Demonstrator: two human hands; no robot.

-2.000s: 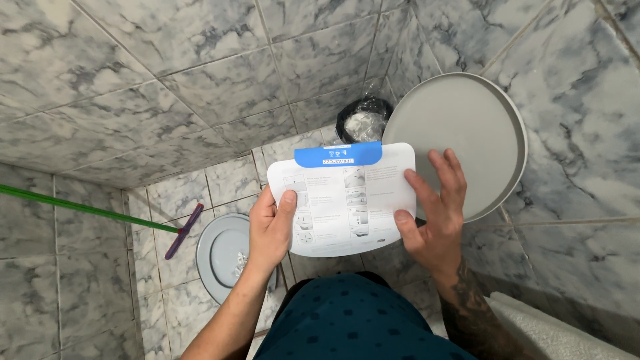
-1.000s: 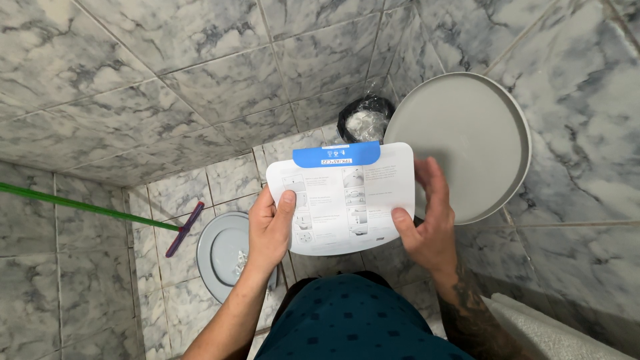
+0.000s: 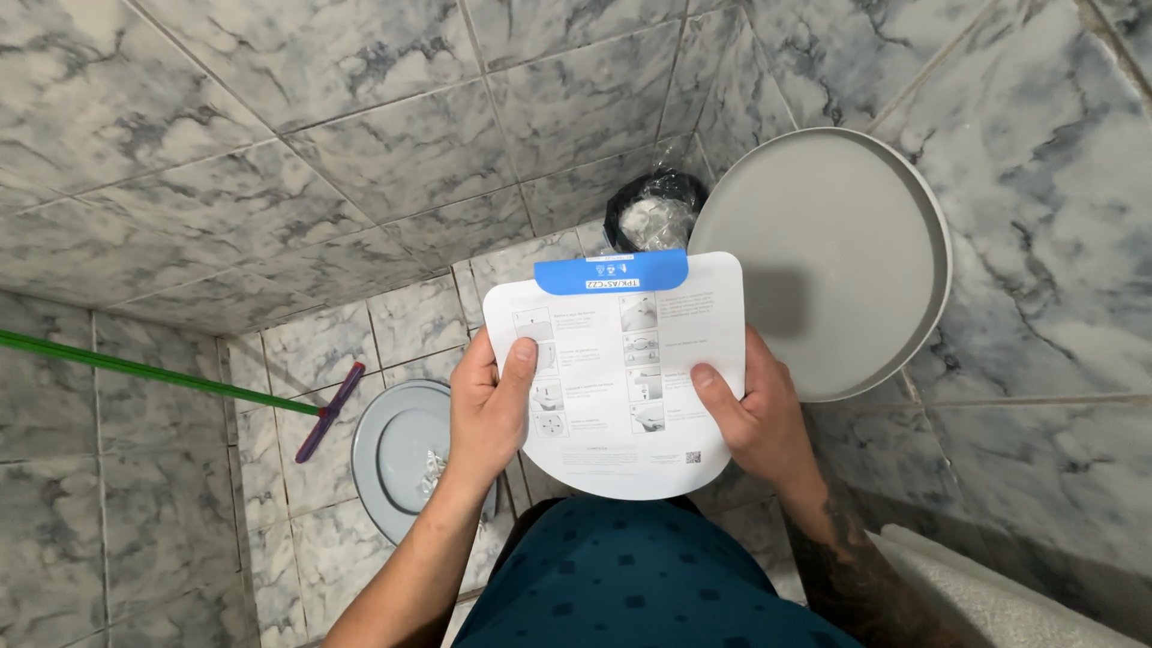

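Observation:
Both of my hands hold a white printed instruction card with rounded corners [image 3: 598, 396], with a blue tab along its top edge, small pictures and writing. My left hand [image 3: 495, 396] grips its left side, thumb on the front. On the right side my right hand [image 3: 751, 405] has its thumb on the front and its other fingers behind the card. Below and left of the card, a grey round plate-like item [image 3: 382, 450] lies on the floor with crumpled clear plastic [image 3: 432, 472] on it, partly hidden by my left forearm.
A large round grey tray or lid [image 3: 837, 261] leans at the right wall. Beside it stands a bin with a black liner [image 3: 621, 202] holding white and clear waste. A squeegee with a green handle [image 3: 180, 373] reaches in from the left. White textured cloth [image 3: 954, 585] is at lower right.
My right hand, whose fingers were spread beside the card with the thumb at its edge, has closed around the card's right side. My left hand keeps its hold.

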